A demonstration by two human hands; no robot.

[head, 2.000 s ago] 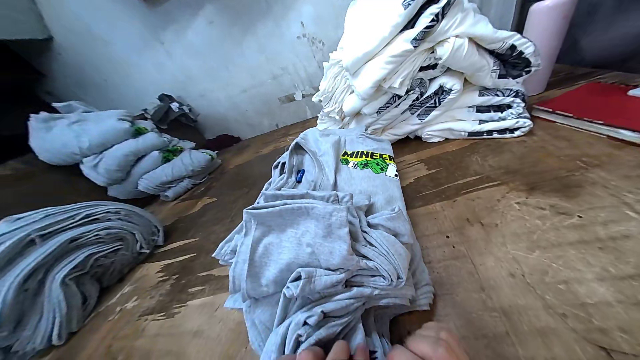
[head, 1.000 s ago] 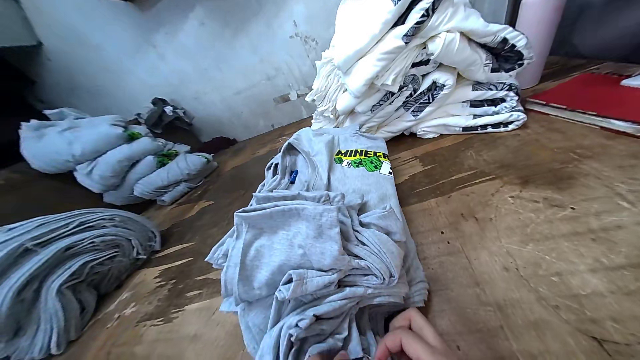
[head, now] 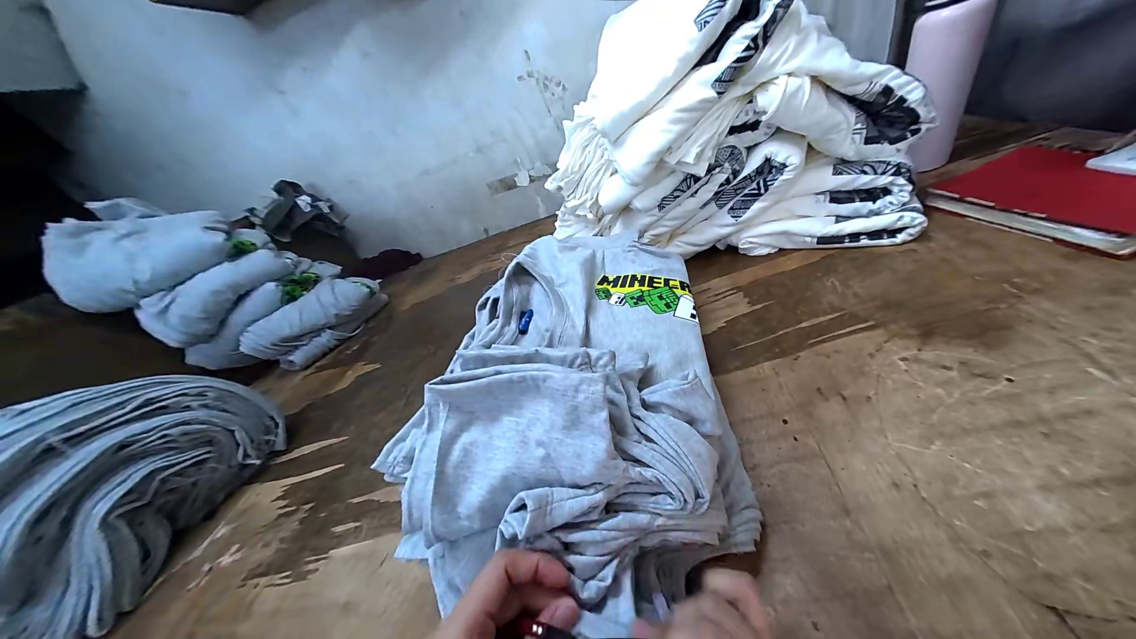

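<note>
A stack of light grey knit shirts (head: 648, 346) with a printed front lies in the middle of the wooden table, with folded grey fabric pieces (head: 519, 435) on its near part. At the bottom edge, my left hand (head: 524, 595) has curled fingers at the near end of the grey cloth, with a small dark, shiny object by them that is too little seen to name. My right hand (head: 719, 608) is blurred beside the stack's near right corner; its grip cannot be made out.
Grey cloth layers (head: 124, 470) lie at the left, with rolled grey bundles (head: 213, 284) behind. White garments with black patterns (head: 701, 160) are piled against the wall. A pink bottle (head: 950, 80) and a red-covered book (head: 1047, 191) are at the back right of the wooden table (head: 932, 426).
More of my left hand shows now; one second ago only its fingertips were at the bottom edge. My right hand has moved lower in the view and is blurred. The grey stack stays in place.
</note>
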